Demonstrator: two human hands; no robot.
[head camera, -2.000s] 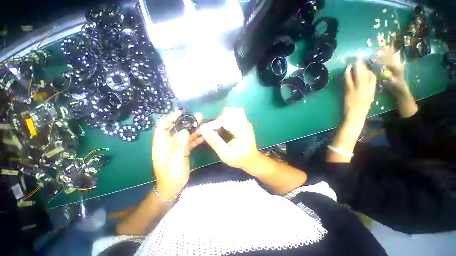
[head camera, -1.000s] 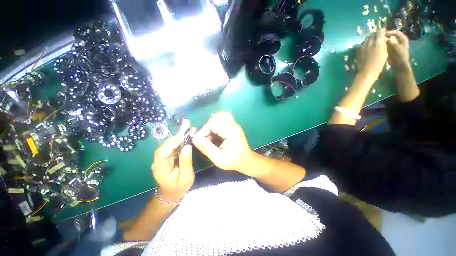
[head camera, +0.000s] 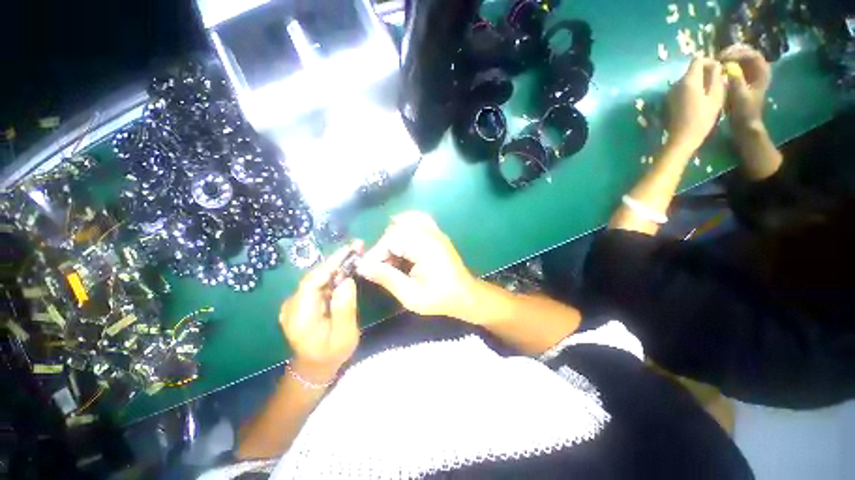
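Observation:
A small dark part with shiny spots (head camera: 346, 266) is held in front of me above the green mat's near edge. My left hand (head camera: 322, 314) grips it between thumb and fingers. My right hand (head camera: 424, 269) touches its right side with thumb and fingertips pinched together. Whether the right fingers hold a separate tiny piece cannot be told. The part is mostly hidden by the fingers, so its face does not show.
Ring boards (head camera: 212, 190) lie heaped left of a glaring white machine (head camera: 323, 122). Wired modules (head camera: 103, 309) are tangled at far left. Black housings (head camera: 522, 159) stand right of the machine. A neighbouring person's hands (head camera: 698, 103) work at right near scattered cream pieces (head camera: 687, 41).
The held part was first tilted with its round opening showing; now it is turned more edge-on and sits slightly lower. The view has shifted. The neighbour's hands have come together.

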